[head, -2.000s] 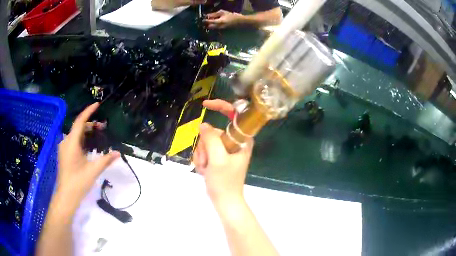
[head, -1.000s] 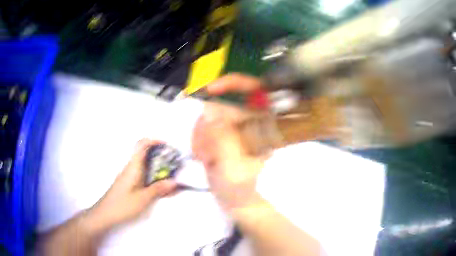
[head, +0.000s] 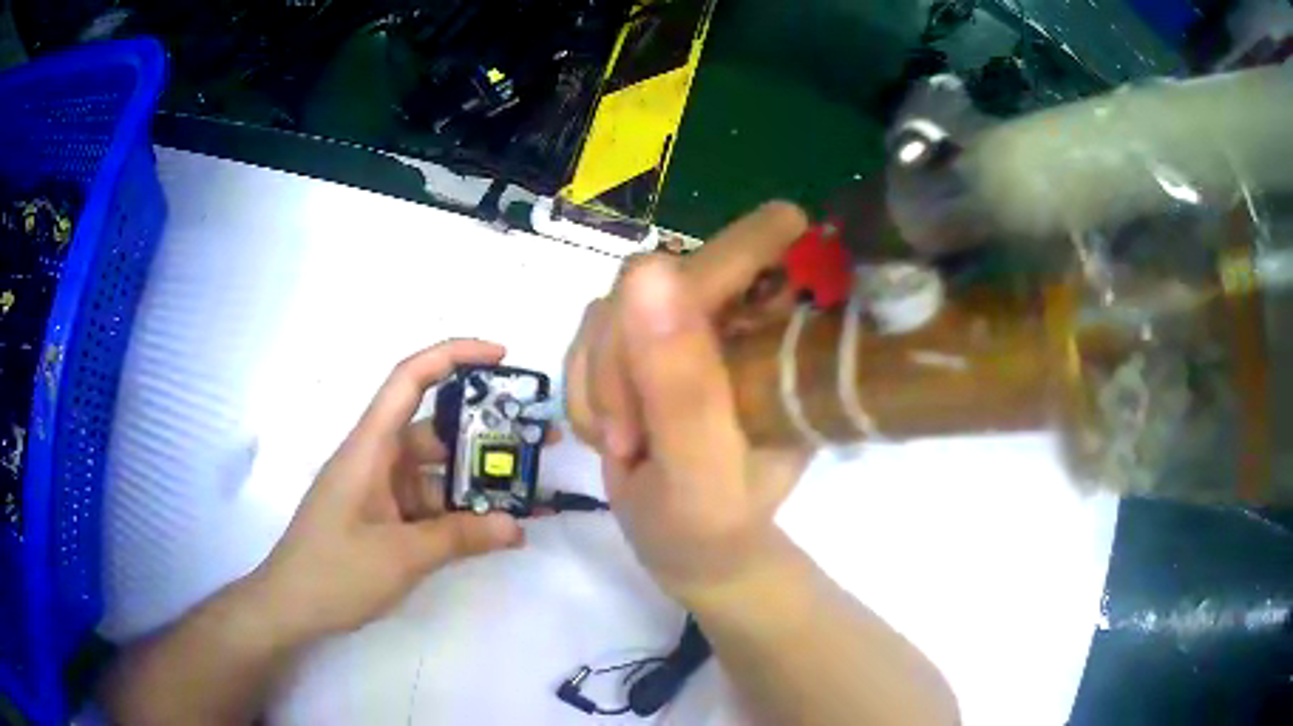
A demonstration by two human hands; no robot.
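My left hand (head: 383, 496) holds the open black power adapter (head: 496, 443) by its edges above the white sheet. Its circuit board faces up, with the yellow transformer (head: 498, 462) showing. My right hand (head: 688, 411) is closed around the amber-brown glue gun (head: 950, 362), which lies nearly level and reaches to the right. Its pale-blue nozzle (head: 545, 409) points left, at the board's upper right part; whether it touches cannot be told. The gun's red knob (head: 818, 265) is beside my index finger. The output cable (head: 667, 678) lies bundled on the sheet, partly hidden by my right forearm.
A blue plastic basket (head: 107, 270) with adapters stands at the left. The white work sheet (head: 284, 284) lies under my hands. Beyond it are a yellow-black divider strip (head: 634, 128), dark adapters (head: 489, 97) and a green surface (head: 766, 128). A thick whitish tube (head: 1134, 156) runs at the upper right.
Two seconds ago my left hand was open and empty at the left; it now holds the adapter. My right hand has brought the gun down, tilted it level and set its nozzle at the board.
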